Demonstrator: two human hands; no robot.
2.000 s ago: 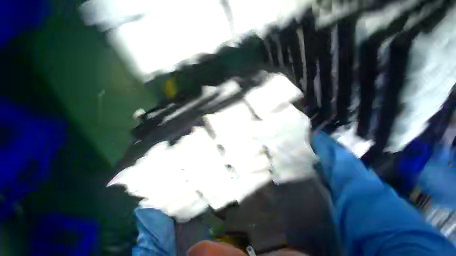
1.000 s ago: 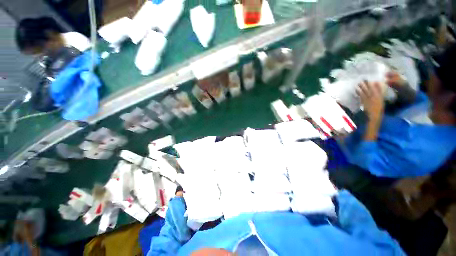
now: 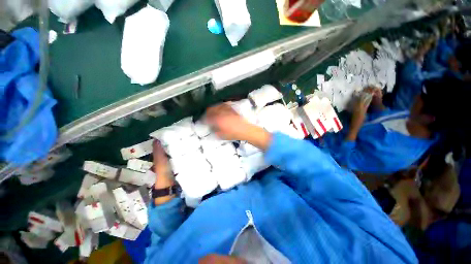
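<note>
White soft-edged wrapped products (image 3: 193, 167) lie in close rows just in front of my body. They hide most of whatever is beneath them. My left hand (image 3: 162, 162), with a dark wristwatch, is upright against the left side of the rows; its fingertips are hard to make out, so its grip is unclear. My right hand (image 3: 224, 122) is blurred and reaches across the rows to their far middle part. Its fingers are over or on the white products, and I cannot tell if it holds one.
White cartons with red marks (image 3: 111, 201) are heaped at left; more cartons (image 3: 320, 117) lie at right. A curved metal rail (image 3: 170, 95) crosses ahead, below a raised green shelf (image 3: 100, 56) with white bundles. A neighbouring worker (image 3: 387, 139) handles a white heap (image 3: 356, 75) at right.
My right hand has come over the far part of the rows from the right side. The rows sit further left in view and my left hand shows more clearly. The view has shifted.
</note>
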